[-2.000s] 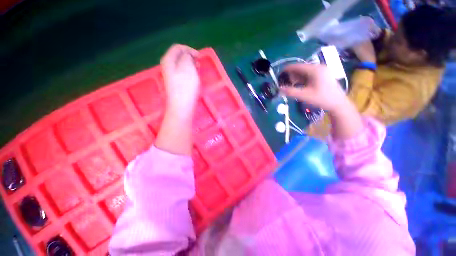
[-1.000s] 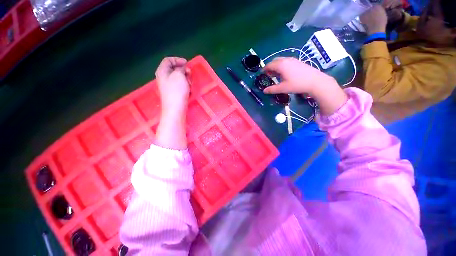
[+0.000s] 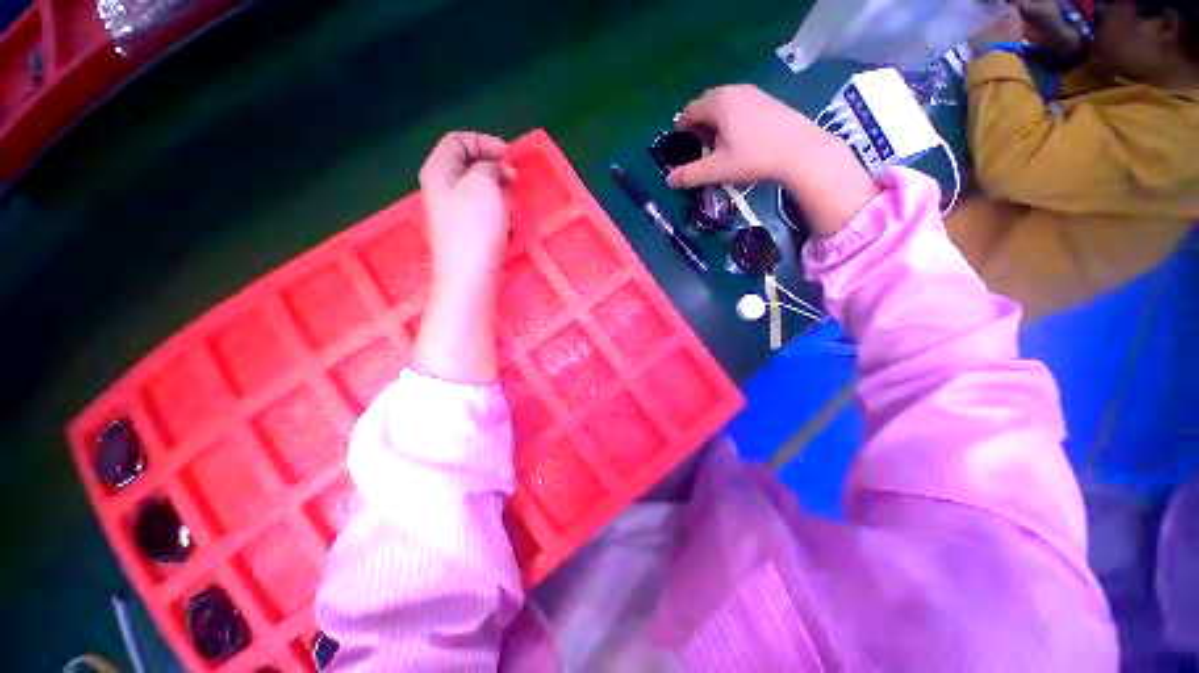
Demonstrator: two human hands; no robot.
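Observation:
The red foam tray (image 3: 322,305) lies slanted under my left forearm, with round black watch heads (image 3: 120,454) in pockets at its left end. My left hand (image 3: 468,174) rests at the tray's far edge with fingers curled; whether it holds anything is hidden. My right hand (image 3: 736,137) has thumb and fingers around a black watch head (image 3: 677,150) at the bench, right of the tray. Two more watch heads lie just nearer, one (image 3: 711,208) close to my thumb and one (image 3: 756,250) on the pale strip (image 3: 775,318).
A dark pen (image 3: 660,220) lies beside the tray. A white charging puck (image 3: 751,306) is near the strip. A white USB hub (image 3: 892,118) with cables stands at right, by a clear bag (image 3: 884,29) and a neighbour in mustard (image 3: 1072,145). Another red tray (image 3: 66,79) is far left.
My right hand has moved away from the middle watch head to the farthest one. A watch head now covers where a second white puck showed two seconds ago. My left hand stays at the tray edge.

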